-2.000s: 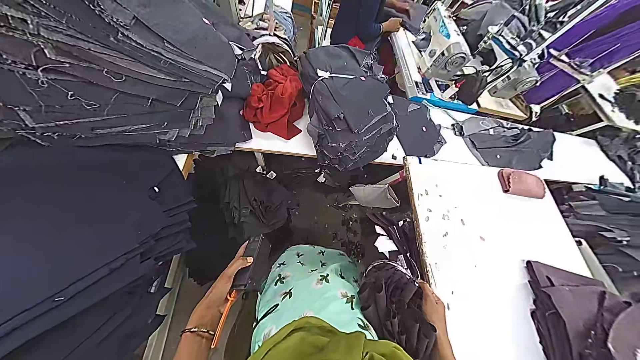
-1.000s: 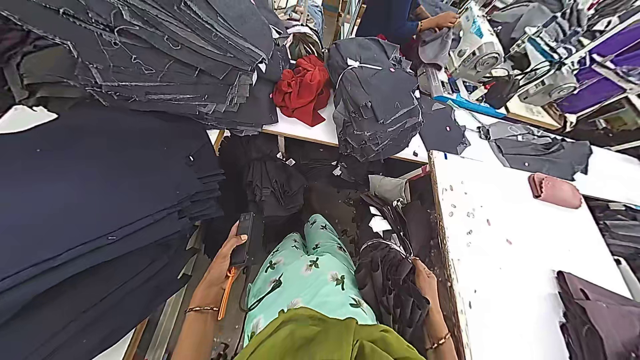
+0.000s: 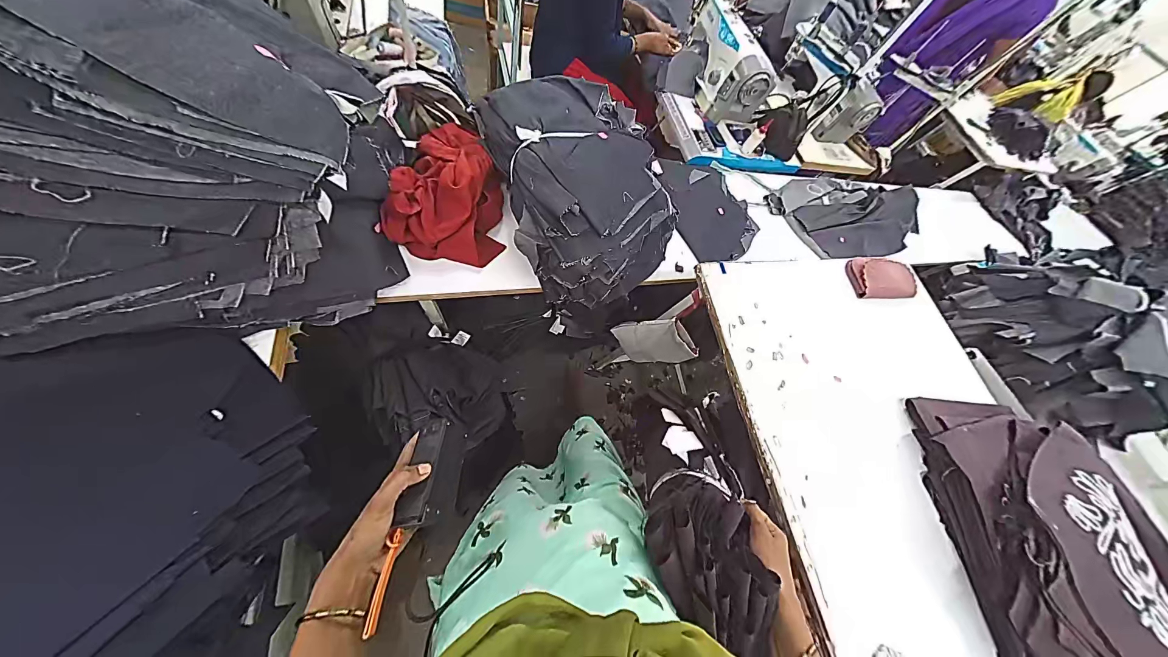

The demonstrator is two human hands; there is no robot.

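My left hand (image 3: 388, 502) holds a black rectangular device (image 3: 431, 474), with an orange strap or tool (image 3: 381, 584) hanging at the wrist. On the right, my right hand (image 3: 771, 547) grips a bundle of dark cloth pieces (image 3: 712, 557) tied with a light string, beside the edge of the white table. White tags (image 3: 680, 440) show at the top of this bundle. Between my hands is mint-green floral clothing (image 3: 557, 547). Another heap of dark cloth (image 3: 443, 388) lies low, just beyond the device.
Stacks of dark cut fabric (image 3: 119, 493) rise at left. Across the bench sit a crumpled red cloth (image 3: 447, 201) and a tied dark bundle (image 3: 584, 182). A white table (image 3: 849, 438) at right bears a pink folded item (image 3: 881, 277). Beyond, a person (image 3: 584, 41) works near a sewing machine (image 3: 735, 64).
My left hand still holds the device and my right hand still holds the tied bundle. The view has shifted. The other person's hands have moved at the sewing machine.
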